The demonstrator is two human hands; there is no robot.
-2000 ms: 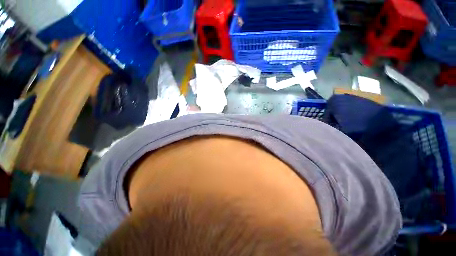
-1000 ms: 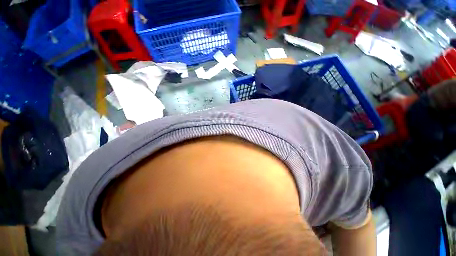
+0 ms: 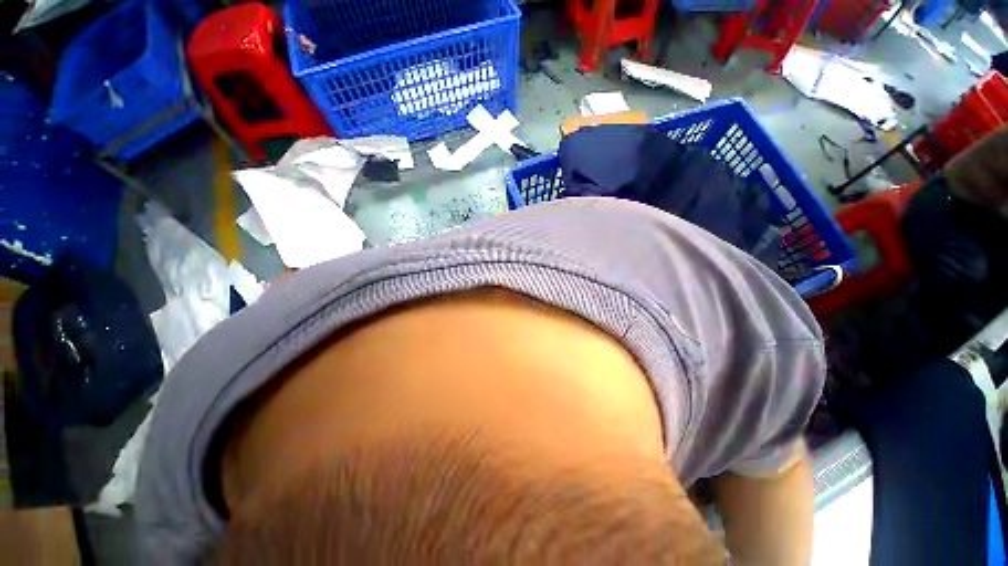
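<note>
Neither of my hands is in view. A grey shirt [image 3: 763, 343] and a bare neck [image 3: 464, 365] fill the middle and bottom, with hair at the lower edge. A bare arm [image 3: 768, 514] comes out of the sleeve at the lower right and is cut off by the bottom edge; its hand does not show. A dark cloth panel [image 3: 928, 475] lies at the lower right beside a white surface [image 3: 846, 520]. A blue crate [image 3: 796, 210] behind the shoulder holds dark cloth [image 3: 674, 177].
Another blue crate [image 3: 409, 83] stands on the floor beside a red stool [image 3: 254, 83]. White scraps [image 3: 304, 210] lie on the floor. A black heap [image 3: 94, 343] is at the left. A person in dark clothes [image 3: 951, 243] is at the right edge.
The view has swung, so the floor crates sit further left and the right arm area and dark panel have come in. Since one second ago, the picture has shifted only slightly.
</note>
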